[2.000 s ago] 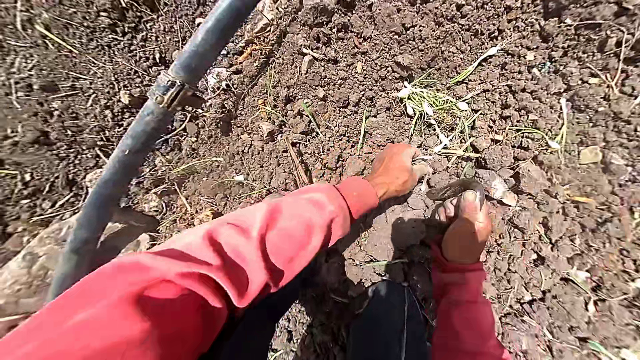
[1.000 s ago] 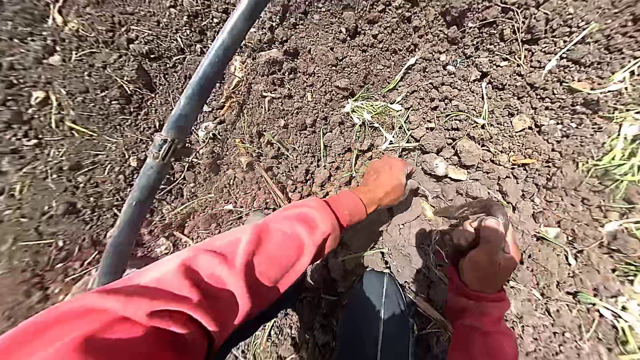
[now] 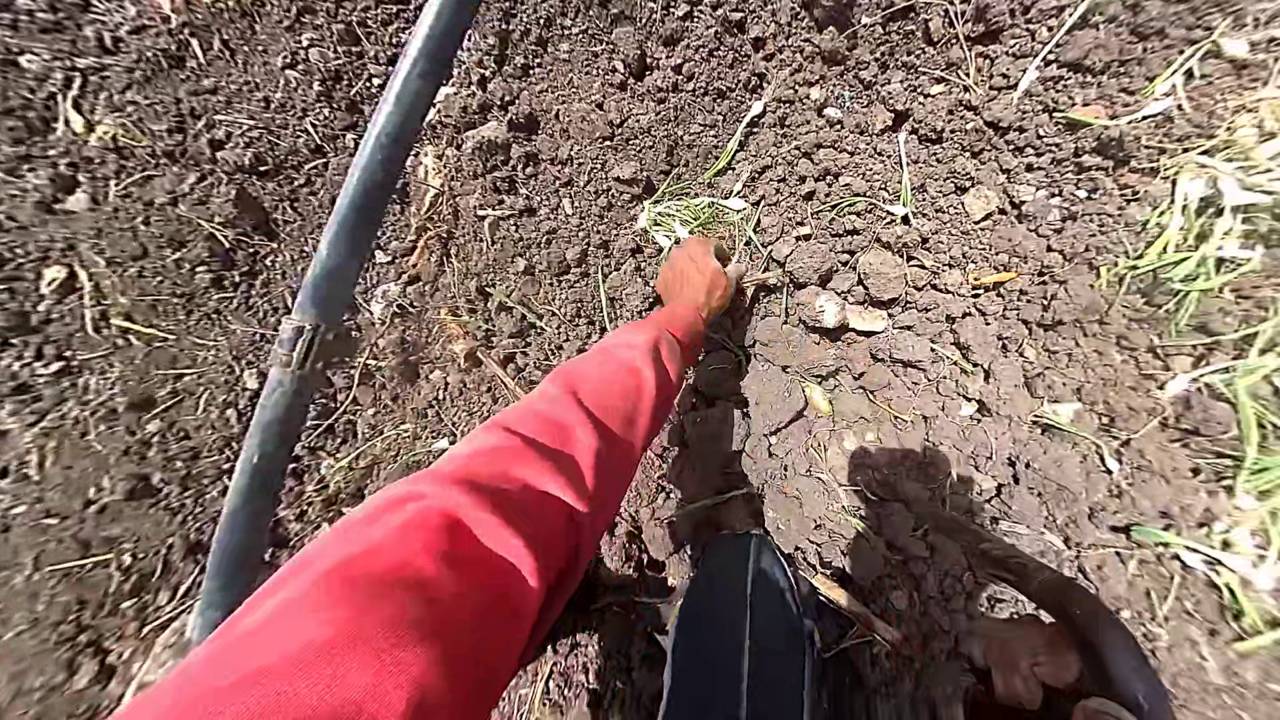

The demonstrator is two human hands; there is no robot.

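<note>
My left hand (image 3: 695,280), in a red sleeve, is at the near edge of a small bunch of thin green seedlings with white bulb ends (image 3: 690,215), which look like onion seedlings. Its fingers point down and are partly hidden, so whether they pinch a stem is unclear. At the lower right, my right hand (image 3: 1030,660) is closed about a curved dark tool (image 3: 1095,610), probably a sickle. The tool's curve passes over the hand and hides part of it; its handle does not show.
A black hose (image 3: 345,230) with a clamped joint runs along the left. More seedlings (image 3: 1250,410) lie along the right edge. Cloddy soil, a pale stone (image 3: 825,310) and loose stems lie between. My dark-clad knee (image 3: 745,630) is at the bottom centre.
My left hand has moved forward to the seedling bunch. My right hand, with the curved tool, has drawn back toward the lower right. The view has shifted to the right.
</note>
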